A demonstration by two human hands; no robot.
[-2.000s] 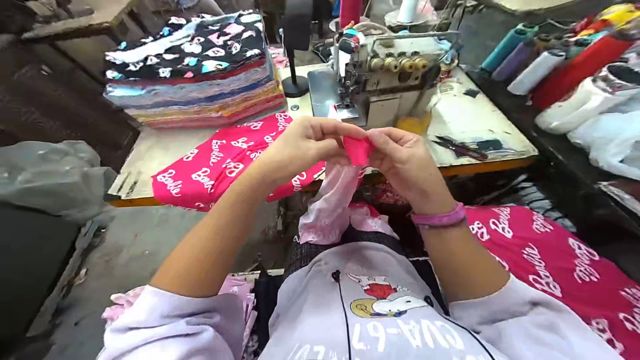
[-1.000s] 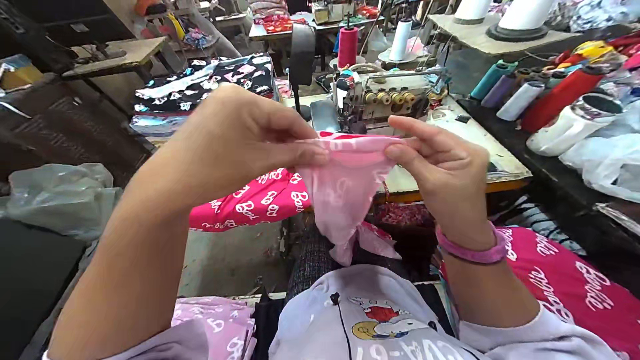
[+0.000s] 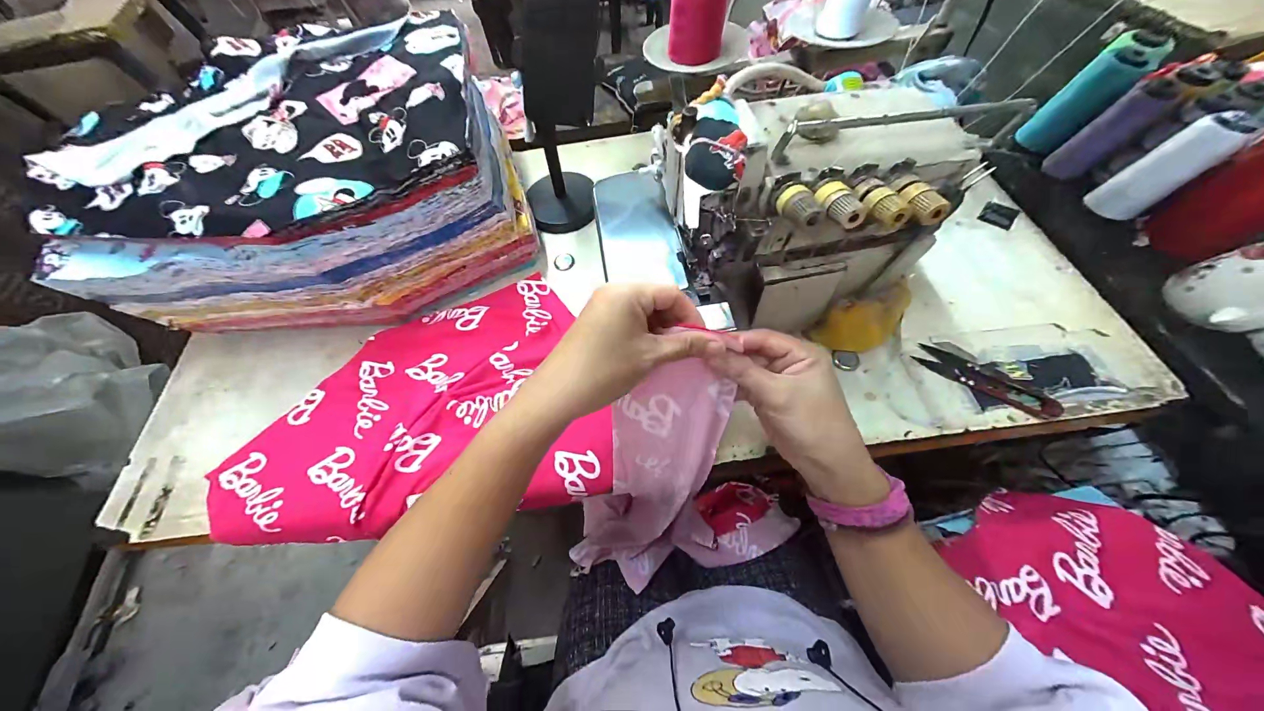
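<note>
My left hand [image 3: 637, 341] and my right hand [image 3: 790, 385] pinch the upper edge of a pink printed fabric piece [image 3: 667, 425] between thumbs and fingers, close together. The piece hangs down over my lap, its pale wrong side showing, with a bright pink patch low on it. Just beyond my hands stands an overlock sewing machine [image 3: 800, 257]; its presser-foot area is partly hidden behind them. A bright pink fabric panel with white lettering [image 3: 395, 434] lies on the table, left of the held piece and partly under my left forearm.
A tall stack of folded fabrics [image 3: 286, 247] stands at the left of the table [image 3: 1017, 296]. Thread snips [image 3: 987, 380] lie at the right. Thread cones [image 3: 1175, 163] are at the far right. More pink lettered fabric [image 3: 1116, 602] hangs beside my right arm.
One second ago my hands held the piece raised and spread wide; now they are lower and close together at its edge. The view has tilted down.
</note>
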